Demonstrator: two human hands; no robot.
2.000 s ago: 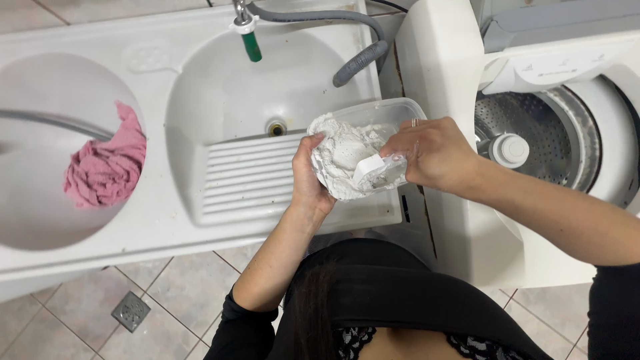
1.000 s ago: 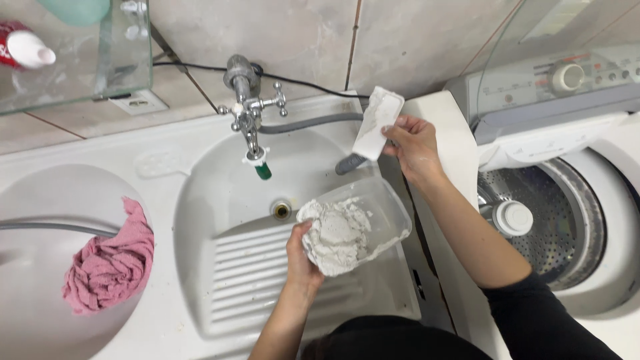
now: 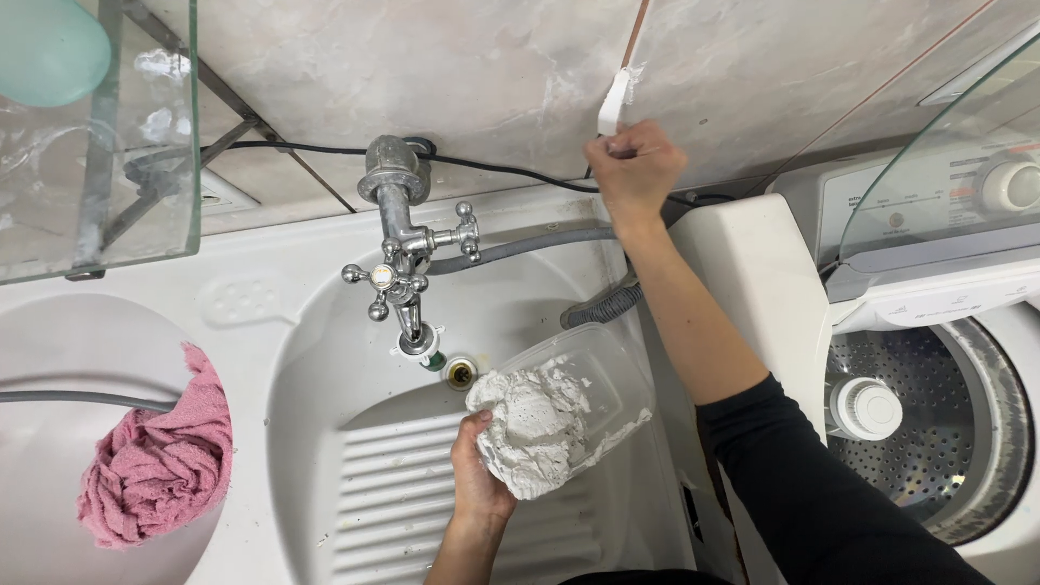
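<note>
My left hand (image 3: 479, 471) grips the near left side of a clear plastic container (image 3: 621, 374), tilted above the laundry sink. A thick heap of white paste (image 3: 536, 422) fills its left part, with smears along the edge. My right hand (image 3: 638, 166) is raised to the tiled wall, its fingers closed around a white plastic spatula (image 3: 615, 104). The spatula's tip lies against a vertical grout joint (image 3: 634, 36), with white paste beside it. Above the tip the joint shows brown.
A metal tap (image 3: 398, 236) stands over the ribbed sink (image 3: 309, 406). A black cable (image 3: 504, 168) runs along the wall. Grey hoses (image 3: 528, 248) lie behind the basin. A pink cloth (image 3: 162, 463) rests in the left basin. Right is an open washing machine (image 3: 902, 422); upper left, a glass shelf (image 3: 162, 219).
My right hand has moved from the container up to the wall with the spatula. My left hand still holds the container over the sink. The view has tipped up toward the wall.
</note>
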